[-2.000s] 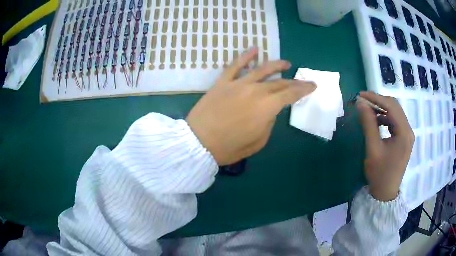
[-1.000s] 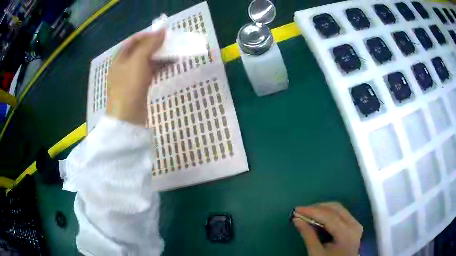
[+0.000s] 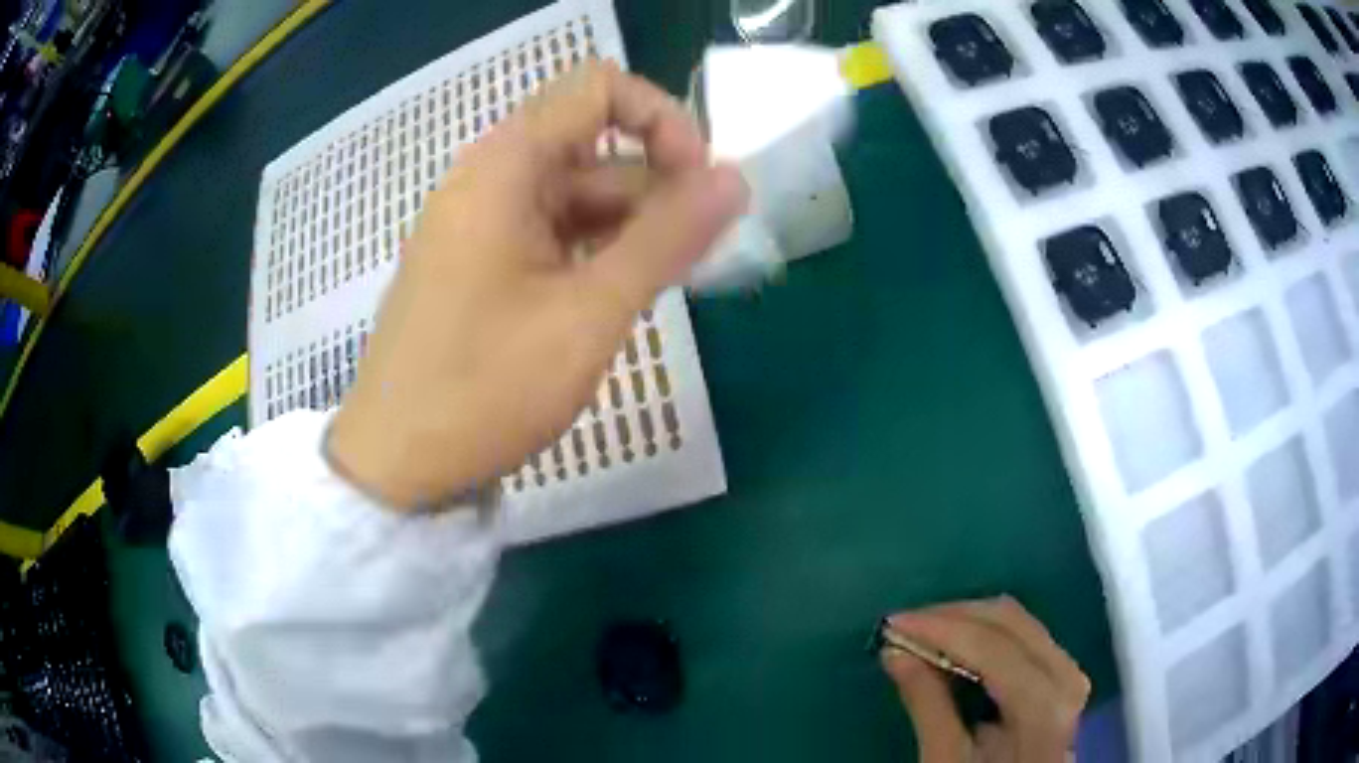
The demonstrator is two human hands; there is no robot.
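My left hand (image 3: 522,283) is raised over the foam holding board and blurred. It pinches a white wipe (image 3: 768,112) between thumb and fingers, in front of the white dispenser bottle (image 3: 817,201), which it partly covers. My right hand (image 3: 991,678) rests low at the right and pinches a thin stick (image 3: 932,653) with a small dark tip; what the tip is cannot be told. A black housing (image 3: 641,666) lies on the green mat between my hands.
The foam holding board (image 3: 678,477) lies behind my left hand. A white parts tray (image 3: 1095,522) at right holds several black housings (image 3: 1090,274) in its far pockets. Yellow edging (image 3: 194,410) and a small dark round thing (image 3: 181,646) show at left.
My left hand has moved right and nearer with the wipe, from over the board's far part to in front of the bottle. My right hand has hardly moved.
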